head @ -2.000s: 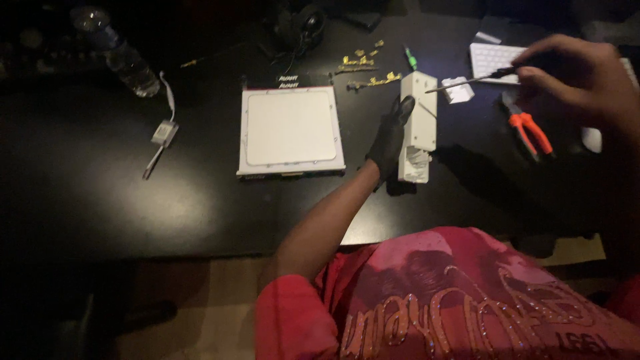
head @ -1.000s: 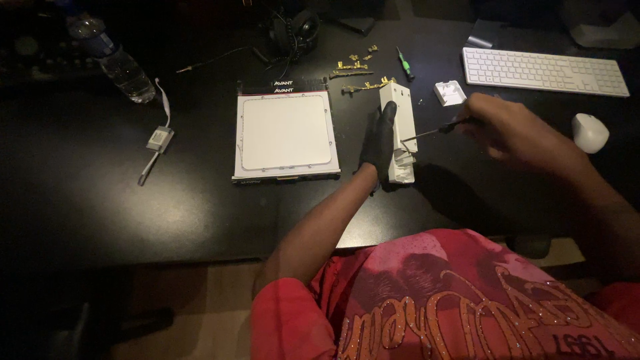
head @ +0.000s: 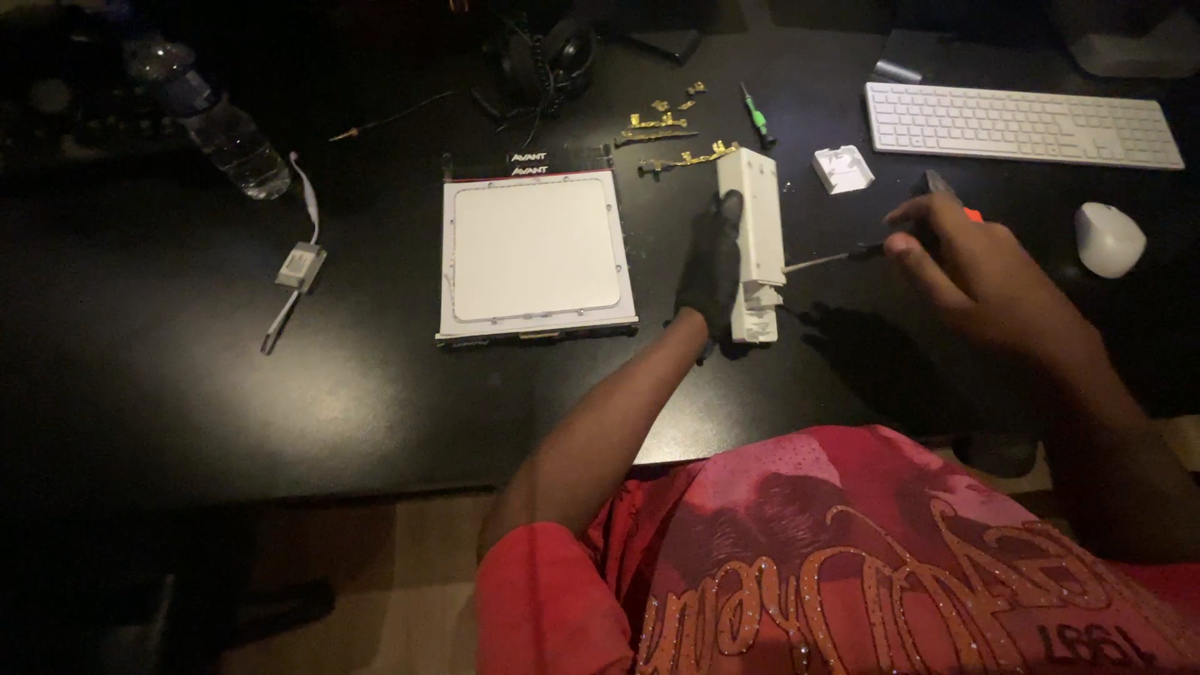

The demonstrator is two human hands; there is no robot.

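Note:
A long white plastic housing (head: 761,220), partly broken away at its near end, stands on the black desk. My left hand (head: 714,258), in a black glove, grips it from the left side. In my bare right hand (head: 966,262) is a screwdriver (head: 834,260) with a thin metal shaft; its tip meets the housing's right side near the broken end. Behind the housing lie several brass contact strips (head: 656,131) and a small green screwdriver (head: 754,117). A small white plastic cover (head: 843,170) rests to the right of the housing.
A square white panel (head: 537,248) on a box lies left of my left hand. Farther left are a small wired driver unit (head: 300,266) and a water bottle (head: 225,141). Headphones (head: 544,66) are at the back. Pliers (head: 940,187), a keyboard (head: 1022,125) and a mouse (head: 1109,240) lie right.
The screwdriver's tip has moved from the upper part of the housing to its lower right side. My left hand keeps its hold on the housing. The view has shifted somewhat.

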